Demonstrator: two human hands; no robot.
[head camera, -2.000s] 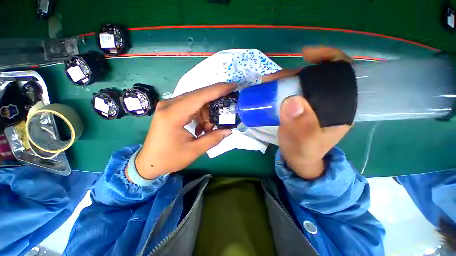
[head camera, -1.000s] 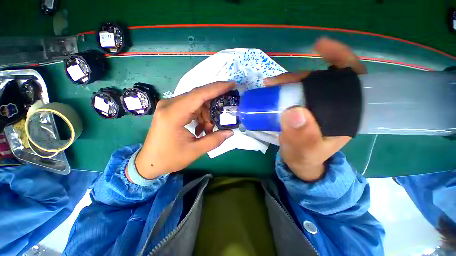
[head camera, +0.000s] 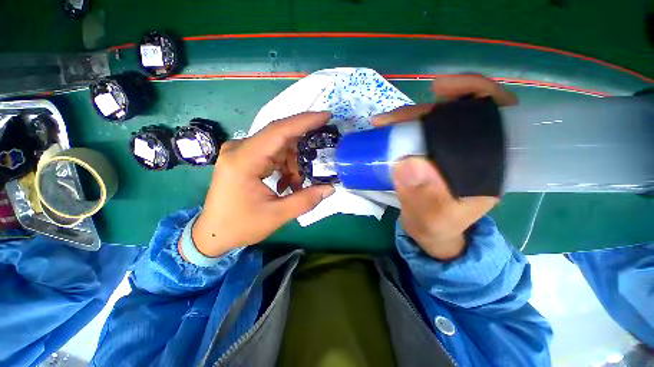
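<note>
My left hand (head camera: 247, 188) holds a small round black electronic module (head camera: 320, 156) between thumb and fingers, its white square facing up. My right hand (head camera: 437, 193) grips a large clear dispensing syringe (head camera: 574, 147) at its black grip sleeve (head camera: 466, 147). The syringe lies roughly level, and its blue front end (head camera: 366, 159) is over the right edge of the module. The needle tip is hidden. A white cloth with blue specks (head camera: 358, 93) lies on the bench under both hands.
Several like modules stand on the green bench at left, one near the red line (head camera: 158, 54), two side by side (head camera: 195, 143). A shiny tray (head camera: 79, 233) and tape roll (head camera: 107, 175) lie far left. A module (head camera: 76, 7) is on the belt. Blue sleeves of other people show at both sides.
The syringe has shifted slightly left over the module, and its rear dipped towards me compared with the first frame. The right fingers have moved a little. Belt modules have moved right.
</note>
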